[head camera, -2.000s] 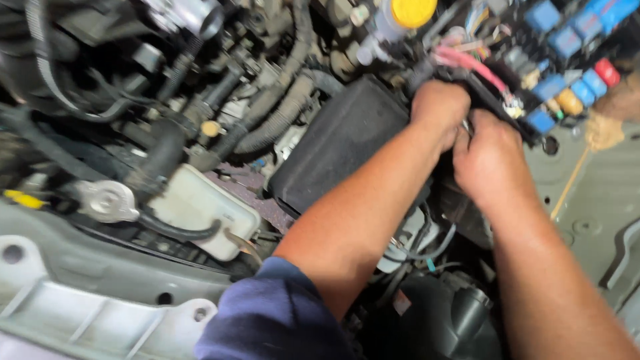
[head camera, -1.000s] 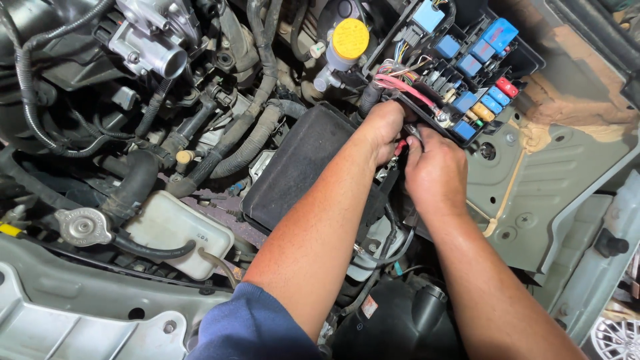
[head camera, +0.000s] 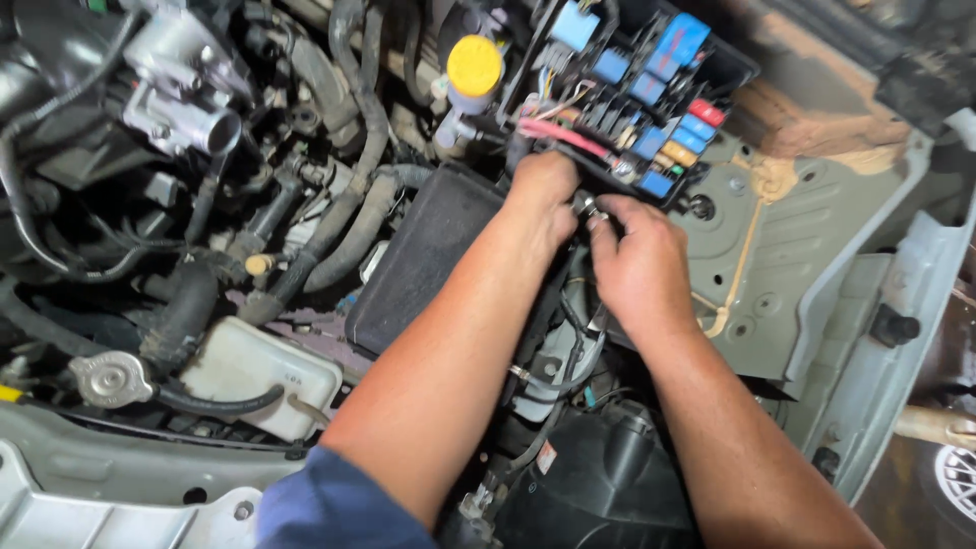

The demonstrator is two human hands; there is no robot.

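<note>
Just below the open fuse and relay box (head camera: 610,99), my two hands meet over a car's engine bay. My left hand (head camera: 543,191) reaches in under the box's near edge, its fingertips hidden beside a thick pink-red cable (head camera: 568,136). My right hand (head camera: 640,248) pinches a small shiny metal piece (head camera: 589,206) between thumb and index finger; its exact kind is too blurred to tell. The left thumb is close to that piece. A black plastic cover (head camera: 427,252) lies under and left of my left forearm.
A reservoir with a yellow cap (head camera: 474,66) stands left of the fuse box. Hoses (head camera: 358,175), a metal radiator cap (head camera: 112,379) and a white plastic tank (head camera: 255,374) lie to the left. A black plastic housing (head camera: 595,480) sits between my forearms. The inner fender (head camera: 785,252) is at right.
A red thing seen between my hands one second ago no longer shows there; a shiny metal piece does. Both hands stay by the fuse box. The view has shifted since two seconds ago.
</note>
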